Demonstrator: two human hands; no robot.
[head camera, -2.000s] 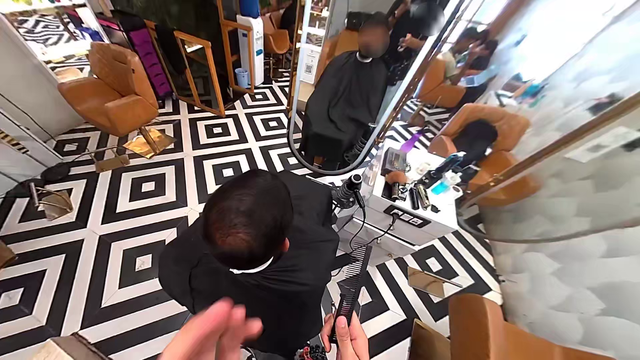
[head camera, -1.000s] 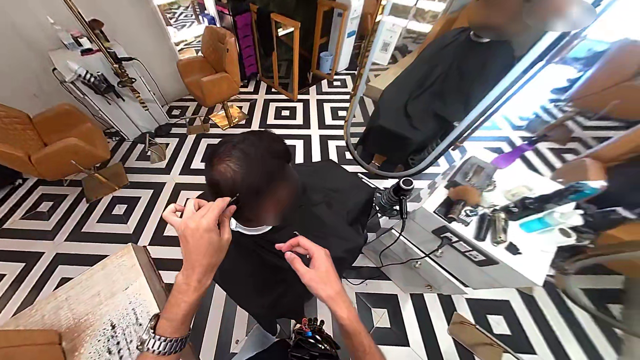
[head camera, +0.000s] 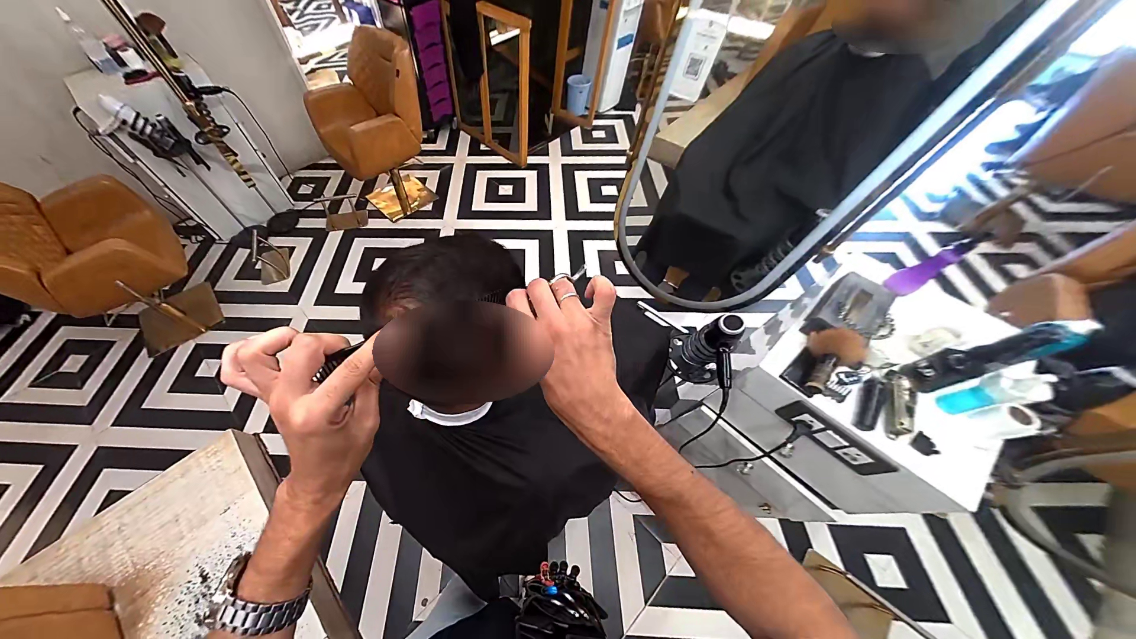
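A seated person's dark-haired head (head camera: 444, 275) is between my hands, above a black cape (head camera: 488, 479) and a white neck strip (head camera: 450, 414). My left hand (head camera: 311, 390) is at one side of the head, its bent fingers around a black comb (head camera: 333, 362), mostly hidden. At the other side, my right hand (head camera: 572, 333) touches the hair with its fingertips. Metal finger loops and a thin prong of what look like scissors (head camera: 564, 282) show at its fingers; the blades are not clearly seen. Fine dark teeth show in the hair by the right fingertips.
A framed mirror (head camera: 626, 222) stands beyond the person. To the right, a white counter (head camera: 958, 461) holds brushes, clippers and bottles, with a hair dryer (head camera: 710, 342) at its side. Tan salon chairs (head camera: 373, 115) stand behind. A hair-strewn wooden surface (head camera: 160, 524) is at lower left.
Two seconds ago my right hand held a comb low in front of me and my left hand was raised with spread fingers. Since one second ago, my right hand has risen from the cape to the head.
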